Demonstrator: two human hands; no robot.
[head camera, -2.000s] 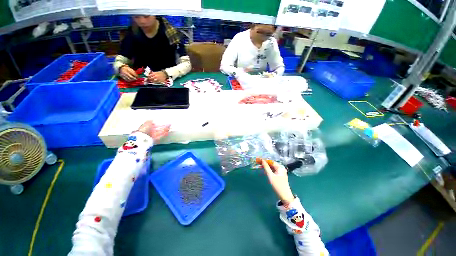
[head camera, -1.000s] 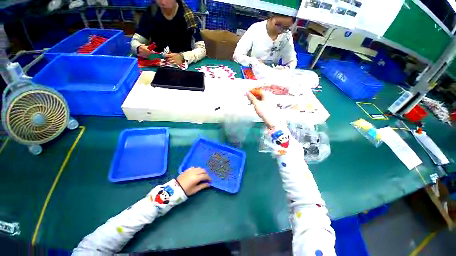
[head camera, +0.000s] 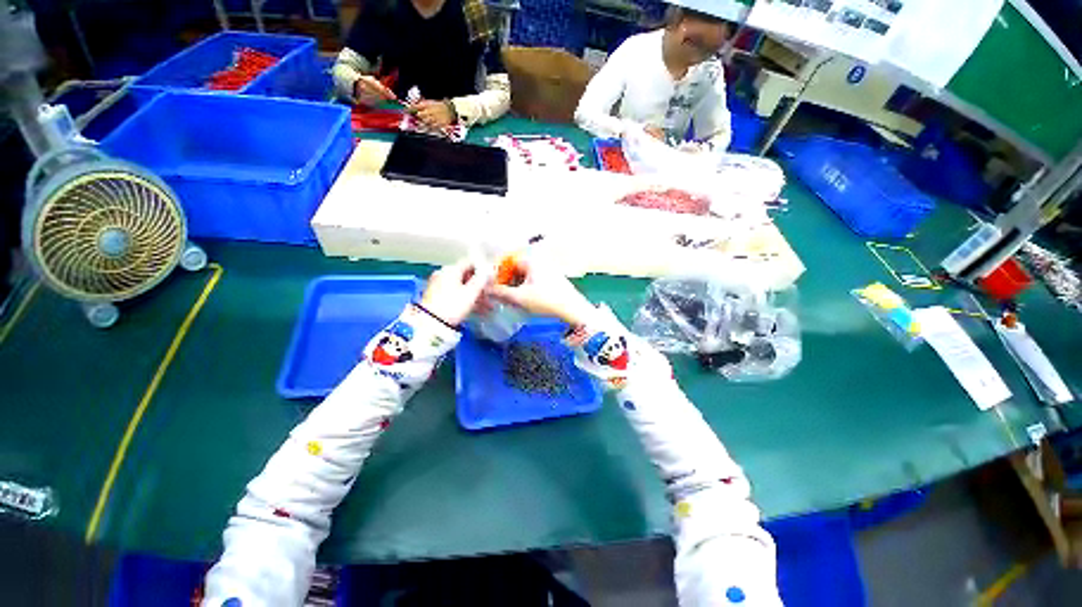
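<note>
My left hand and my right hand meet above the back edge of a blue parts tray. Between them they pinch a clear poly bag, which hangs over the tray. A bright orange spot shows at my right fingertips; I cannot tell whether it is a finger cot or a small tool. Small grey metal hardware lies loose in the tray. A second blue tray to the left is empty. My fingers partly hide the bag's top.
A long cream block bears a flat black tablet. A clear bag of black parts lies to the right. A blue bin and a fan stand left. Paper sheets lie right. Two people sit opposite.
My left hand has lifted from the tray's edge, and my right hand has come back from over the cream block. They now meet at the clear bag, above the hardware tray.
</note>
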